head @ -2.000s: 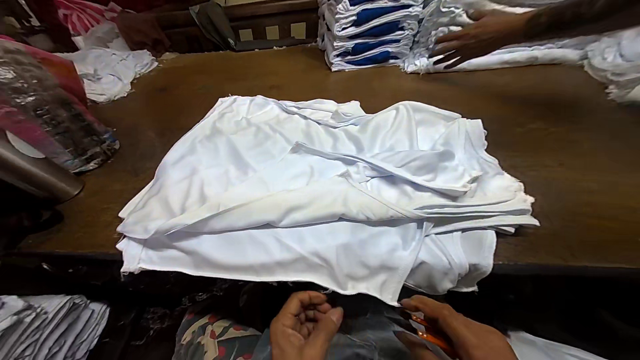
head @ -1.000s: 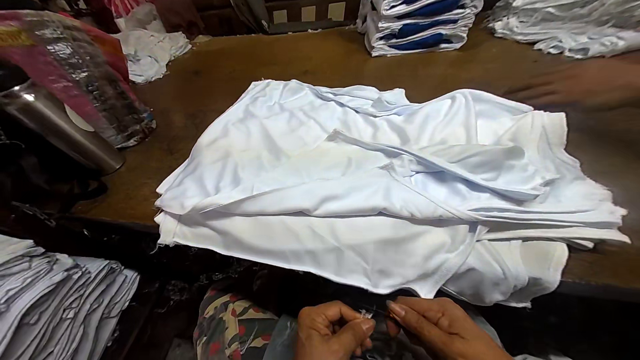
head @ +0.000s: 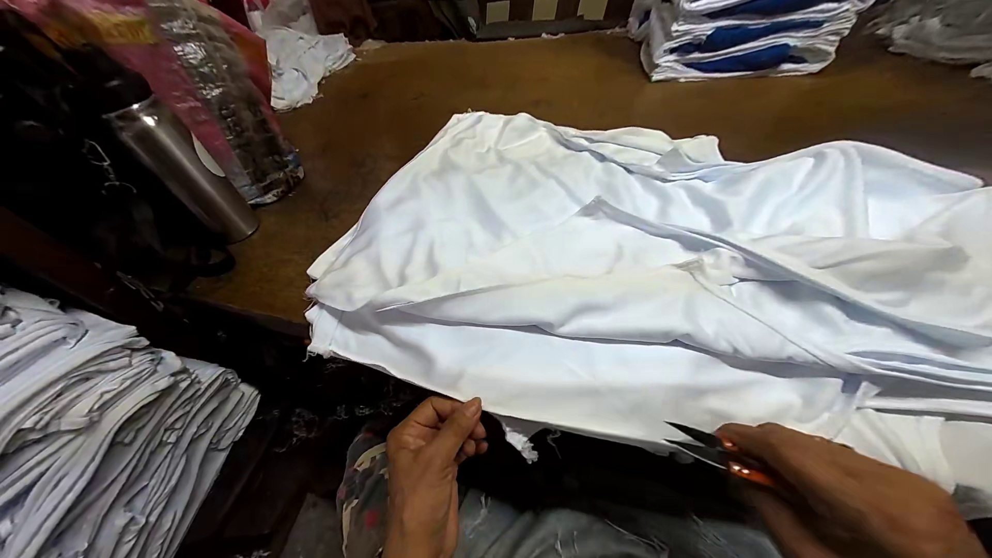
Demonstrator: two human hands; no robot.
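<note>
White fabric pieces (head: 542, 294) lie in a loose, overlapping heap on the brown table, their lower edge hanging over the front. At that edge my left hand (head: 438, 442) has thumb and fingertips pinched together beside the cloth; whether the hem is between them cannot be told. A small frayed white scrap (head: 519, 443) hangs just right of those fingers. My right hand (head: 837, 480) holds orange-handled thread snips (head: 725, 456), dark blades parted and pointing left, close to the fabric's lower edge.
Stacked white cloth (head: 101, 426) stands at the lower left. On the table's left are a steel bottle (head: 182, 167) and a pink plastic bag (head: 232, 93), with crumpled white cloth (head: 306, 58) behind. A folded white-and-blue stack (head: 744, 39) sits at the back right.
My hands, close together a second ago, are now apart, and the snips show with parted blades. The other person's arm at the right is out of view. The view has shifted left.
</note>
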